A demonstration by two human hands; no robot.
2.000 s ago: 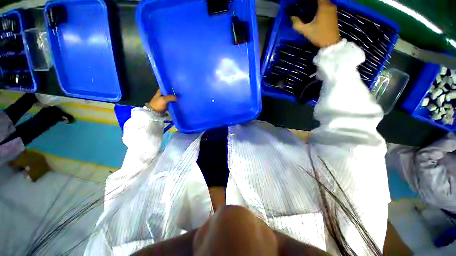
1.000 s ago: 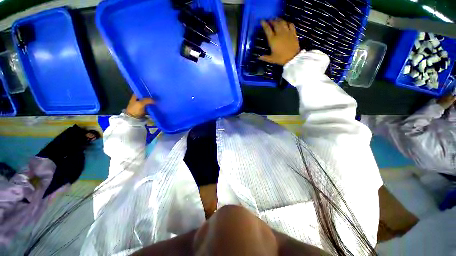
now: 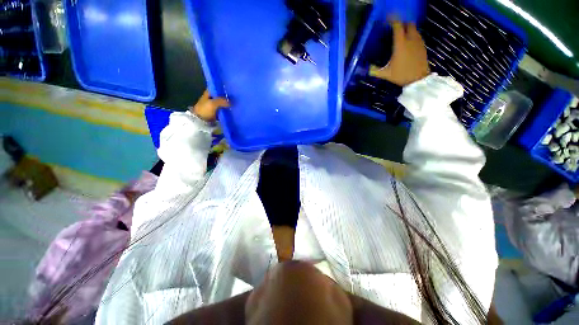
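My left hand (image 3: pixel 209 107) grips the left rim of a large blue tray (image 3: pixel 254 95), which is tilted in front of me. Several black units (image 3: pixel 294 49) with silvery pins lie loose toward the upper right of this tray. My right hand (image 3: pixel 406 56) is over the left part of a stocked blue tray (image 3: pixel 522 49), thumb and fingers spread; whether something is under the fingers cannot be told. Rows of black units with pins (image 3: pixel 466 54) fill the right part of that tray.
A clear plastic box (image 3: pixel 505 120) and a blue tray of white parts (image 3: pixel 564 143) are at the right. At the left are another blue tray (image 3: pixel 114 47), a clear box (image 3: pixel 52 25) and a filled tray (image 3: pixel 19 44). People's sleeves (image 3: pixel 89 254) show at both sides.
Black units now lie loose in the large tray, where two seconds ago only a couple showed near its top. My right hand moved over the stocked tray, where its left part has fewer units.
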